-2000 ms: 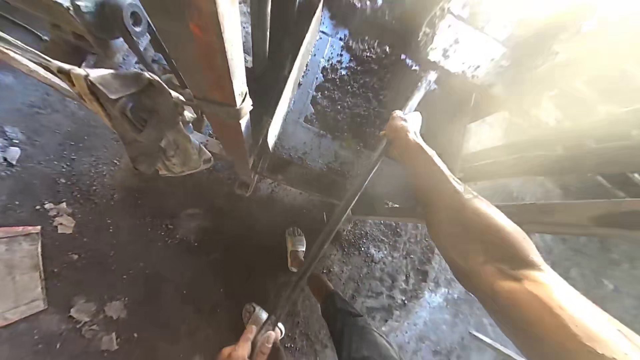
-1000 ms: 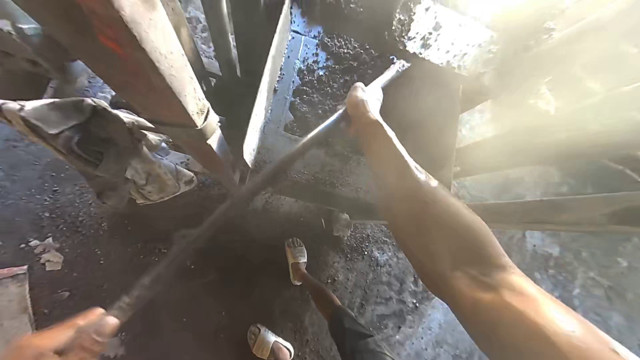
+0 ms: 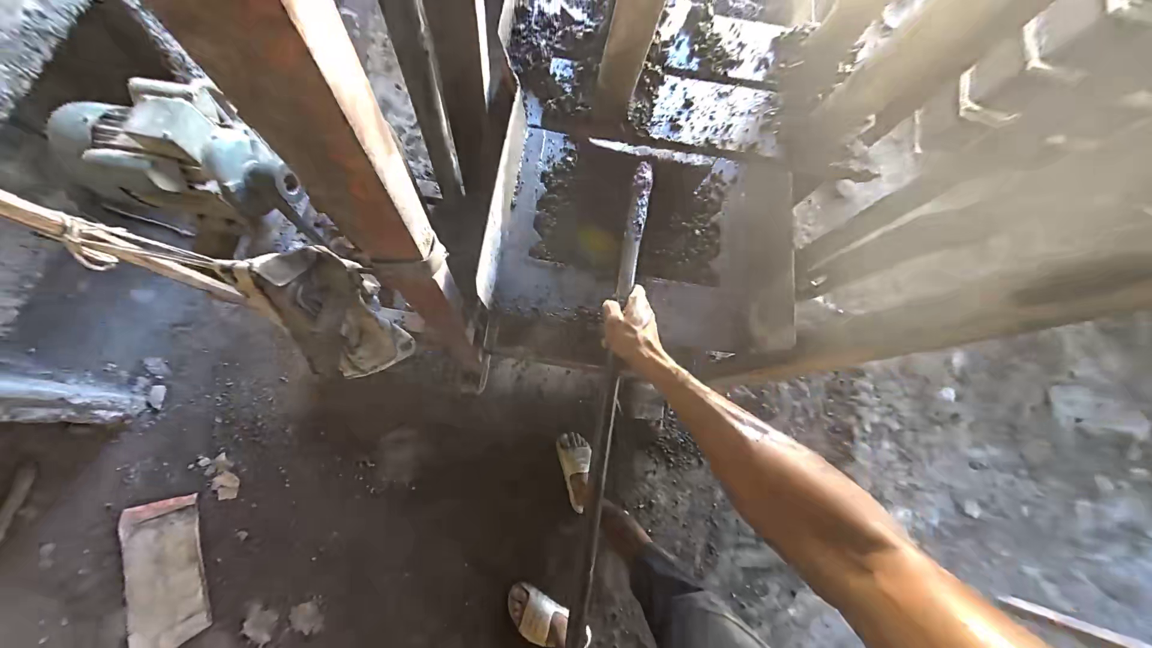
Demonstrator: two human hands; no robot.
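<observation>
My right hand (image 3: pixel 634 326) is closed around a long metal rod (image 3: pixel 598 477), partway along it. The rod's pale, crusted far end lies over a metal frame or chute (image 3: pixel 760 270) that has dark lumpy material (image 3: pixel 693 243) in it. From my hand the rod runs down past my sandalled feet to the lower edge of the view. My left hand is out of sight.
A rusty steel post (image 3: pixel 360 135) rises left of the chute. Beyond it stands a motor-like machine (image 3: pixel 171 148). A dirty cloth (image 3: pixel 328 306) hangs on a wooden pole (image 3: pixel 135 247). A flat piece (image 3: pixel 165 571) and debris lie on the floor.
The rod, slanting down to the left a second ago, now stands nearly upright in view. My left hand, earlier on its lower part, has left the view. My right hand stays on the rod.
</observation>
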